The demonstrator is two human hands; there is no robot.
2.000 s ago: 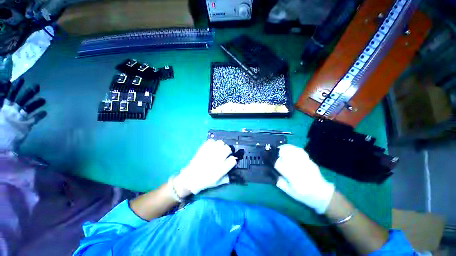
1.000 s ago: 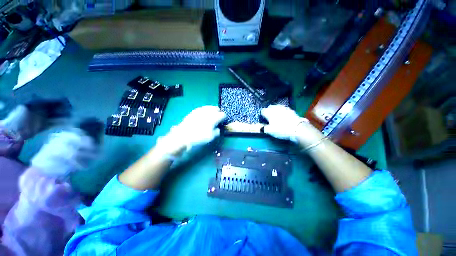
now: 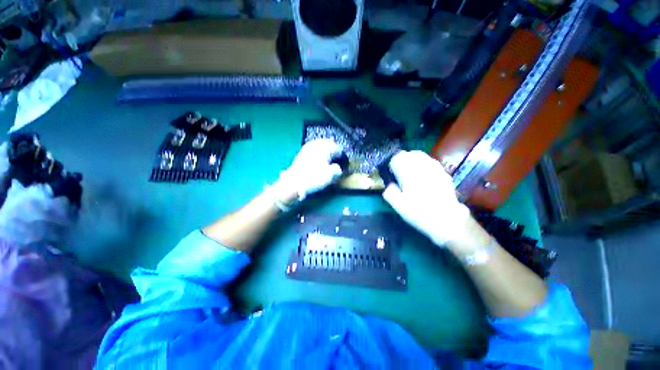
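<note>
The screw tray (image 3: pixel 362 182) holds a mass of tiny silvery screws. My left hand (image 3: pixel 316 169), white-gloved with dark fingertips, is over its left near part. My right hand (image 3: pixel 427 194), gloved the same way, is at its right near edge with fingertips over the screws. Whether either hand holds screws cannot be told. A flat dark piece (image 3: pixel 362 115) rests across the tray's back. The black jig (image 3: pixel 347 272) lies flat in front of me, untouched, with a row of comb-like slots and a few small pale spots.
Finned assemblies (image 3: pixel 189 160) lie at left; a neighbour's hand (image 3: pixel 45 172) with black pieces is at far left. Black heat sinks (image 3: pixel 515 242) lie right, partly behind my forearm. An orange board (image 3: pixel 499 173) bears a slanting clear tube. Translucent tubes (image 3: pixel 217 89) and a white device (image 3: pixel 329 50) stand behind.
My hands went from the jig to the tray; my left hand has since moved further over the screws. The left cluster has fewer pieces, and the neighbour's hand now shows black pieces.
</note>
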